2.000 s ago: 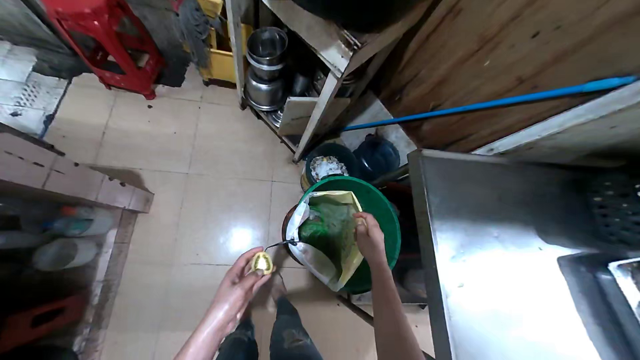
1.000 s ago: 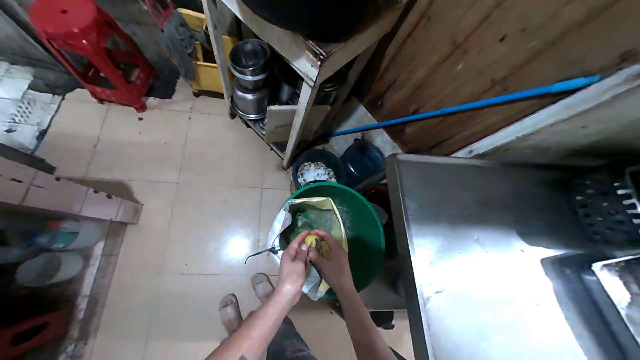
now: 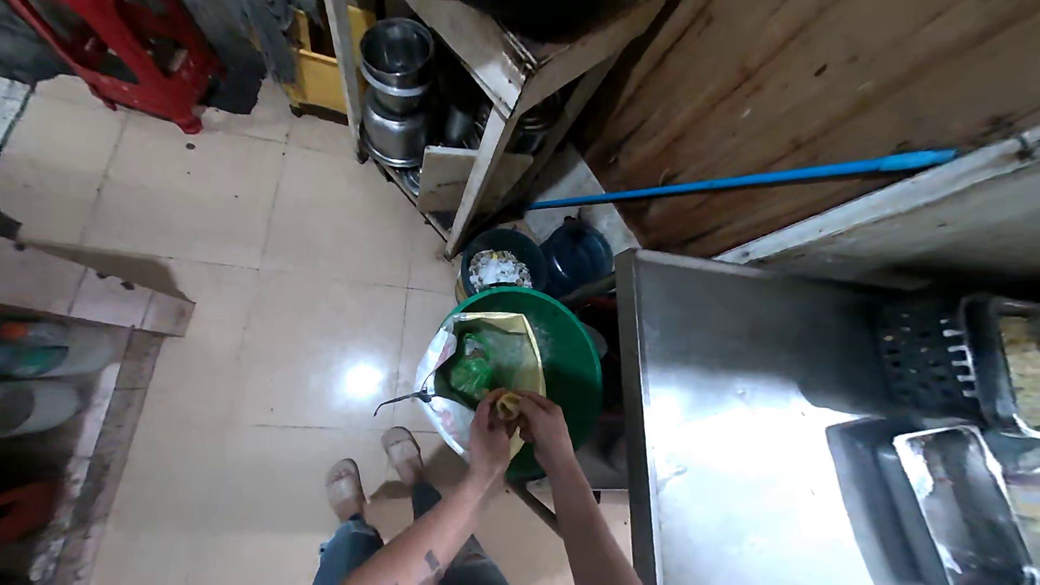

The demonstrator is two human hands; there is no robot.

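Note:
A small yellowish piece of fruit or peel (image 3: 509,406) is held between both hands, over the near edge of an opened sack. My left hand (image 3: 490,431) grips it from the left, and my right hand (image 3: 543,422) has its fingers on the right side of it. What exactly the piece is cannot be told. The white and yellow sack (image 3: 532,349) stands open inside a large green plastic tub (image 3: 581,366). Within the sack lies a green plastic bag (image 3: 471,370). A dark cord (image 3: 402,399) sticks out from the sack's left side.
Behind the tub stand a bucket with whitish scraps (image 3: 500,268) and a blue water jug (image 3: 577,256). A steel sink counter (image 3: 715,341) is at the right. Metal pots (image 3: 398,126) fill a shelf, a blue pole (image 3: 731,180) leans nearby, and a red plastic stool (image 3: 154,57) stands upper left.
Two seconds ago my left hand held a cut yellow-green piece left of the sack while my right hand was at the sack's right rim. Both hands have since come together over the sack.

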